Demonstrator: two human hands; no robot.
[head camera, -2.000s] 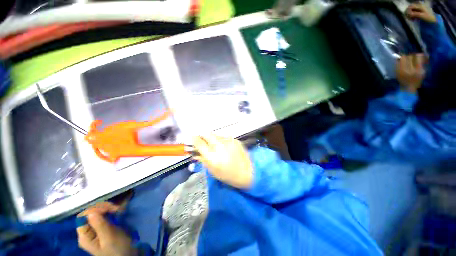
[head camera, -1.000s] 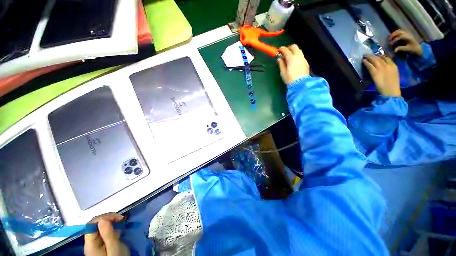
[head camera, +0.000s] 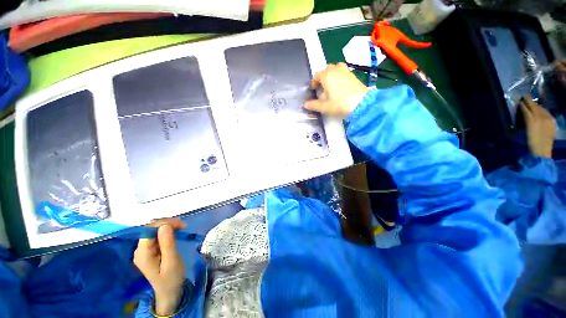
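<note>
A white foam tray (head camera: 214, 93) holds three grey tablet back housings: left (head camera: 62, 143), middle (head camera: 170, 149) and right (head camera: 270, 81). Camera areas show on the middle and right ones. Wrinkled clear film lies over the left housing's lower part and on the right housing. My left hand (head camera: 162, 254), below the tray, pinches a blue lens strip (head camera: 108, 227) that reaches over the left housing. My right hand (head camera: 338, 93) is at the right housing's right edge with bent fingers. Whether its fingertips hold film is unclear.
An orange air blow gun (head camera: 397, 48) lies on the green mat (head camera: 335, 43) beside a white pad (head camera: 360, 54), another blue strip and dark tweezers. A white bottle (head camera: 430, 15) stands behind. Stacked trays are at upper left. Another person's hand (head camera: 539, 127) is at a black tray, right.
My right hand has let go of the orange blow gun, left it on the mat and moved left to the right housing. My left hand still holds the blue strip. The view has shifted.
</note>
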